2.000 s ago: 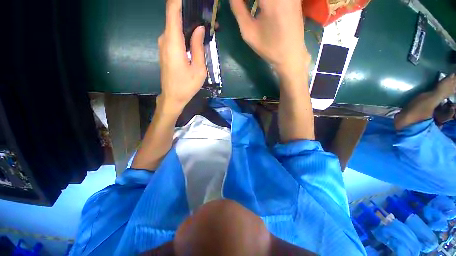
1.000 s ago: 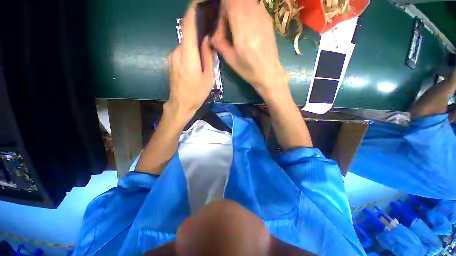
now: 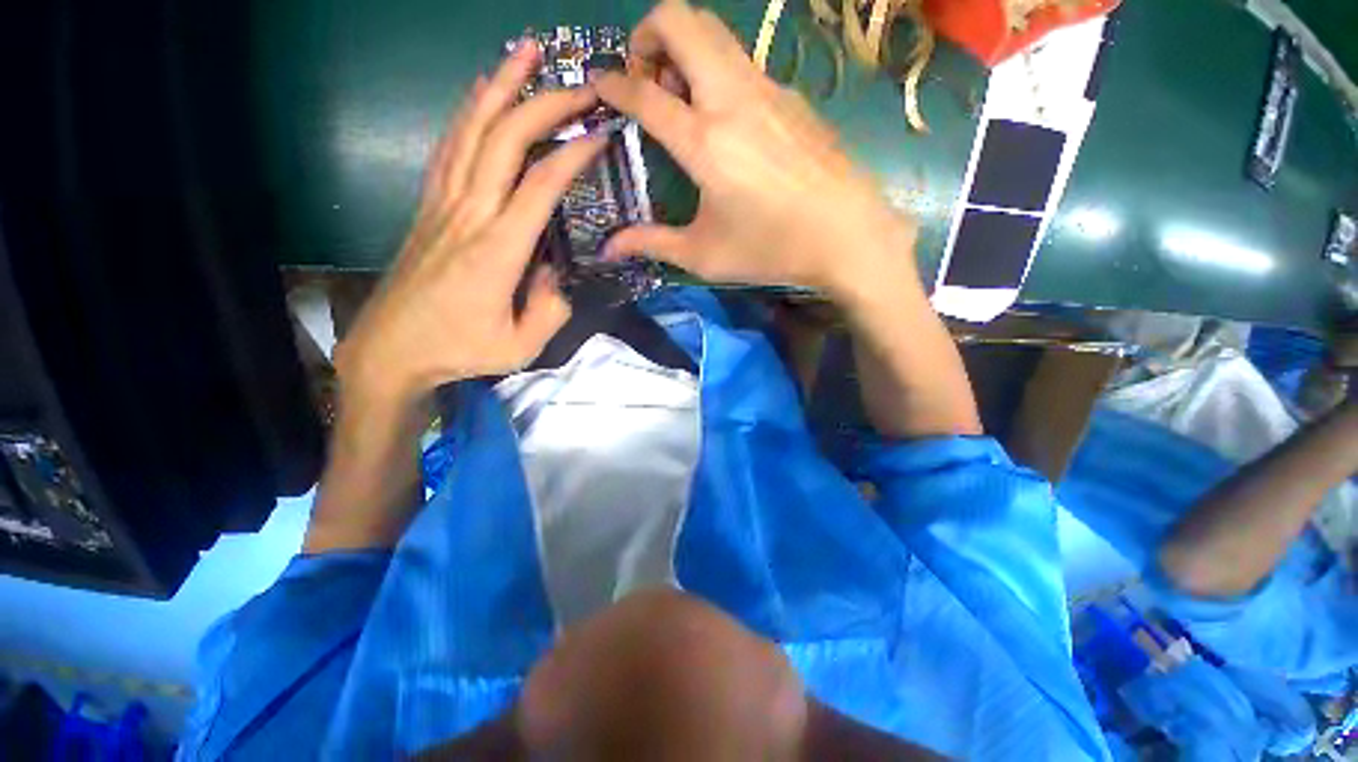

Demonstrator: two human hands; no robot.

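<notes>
An opened phone frame (image 3: 603, 194) lies on the green bench top straight in front of me, its speckled circuit board end (image 3: 574, 57) away from me. A dark block with pale printing, which looks like the battery, sits in its middle, partly hidden by my fingers. My left hand (image 3: 474, 246) is on the phone's left side, fingertips at the board's near edge. My right hand (image 3: 745, 179) is on the right side, fingertips near the board, thumb at the lower right edge. Whether the fingertips pinch a small part cannot be told.
Tan curled liner strips (image 3: 849, 37) lie at the top, beside a red scrap bin (image 3: 990, 23). A white card with black rectangles (image 3: 1001, 209) is right of them. Another phone part (image 3: 1275, 107) lies farther right. Black trays (image 3: 149, 268) stand at left. A co-worker's arm (image 3: 1266, 506) is at right.
The dark block that my hands held up above the bench is no longer raised. Both hands have come down onto the phone, now spread on either side, with its circuit board end uncovered.
</notes>
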